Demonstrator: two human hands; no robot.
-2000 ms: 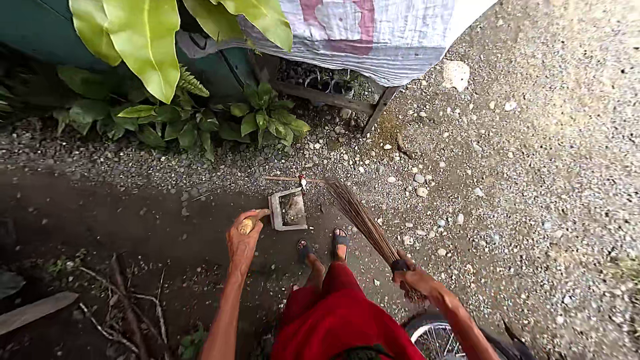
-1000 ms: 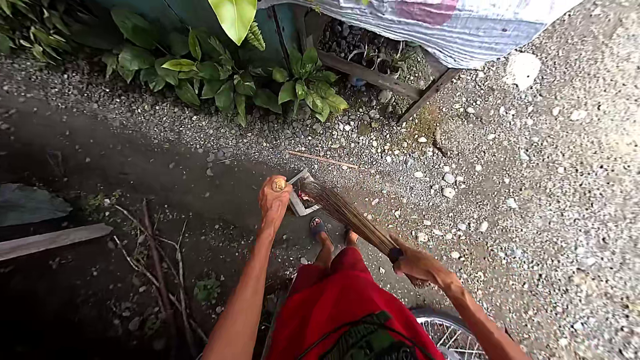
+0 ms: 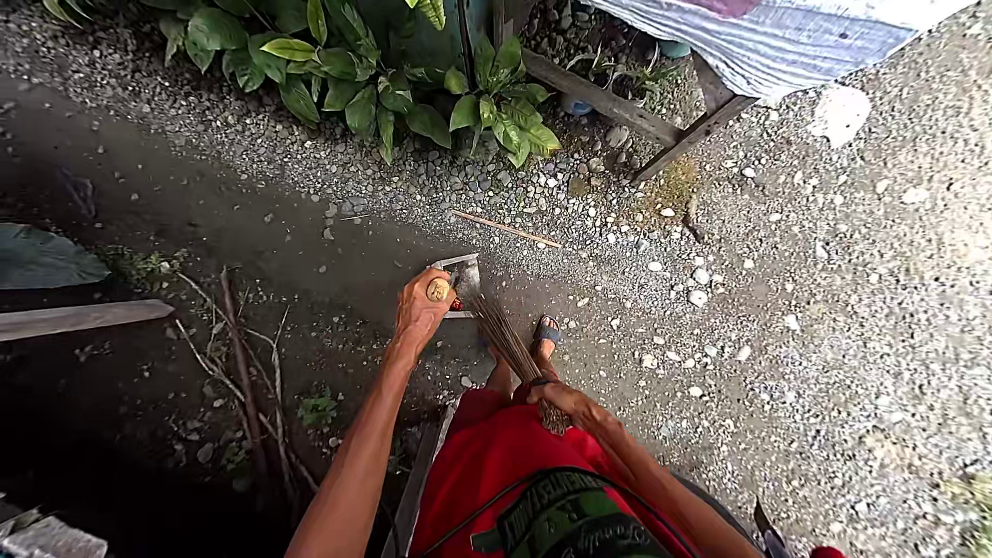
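My left hand is closed around the rounded end of a handle, just left of a dustpan low over the ground. Something small and red lies in the dustpan, partly hidden by the hand. My right hand grips the bound end of a stick broom, close to the red shorts. The broom's thin bristle ends reach up and left to the dustpan's right side. One sandaled foot shows right of the broom; the other foot is mostly hidden.
A thin stick lies on gravel beyond the dustpan. Leafy plants and a wooden frame under a draped sheet border the far side. Dry branches and a wooden plank are at left. Part of a dark object shows at lower right.
My right hand has come in closer to my body with the broom, which now slants more steeply. The bristles are still at the dustpan. The view has shifted.
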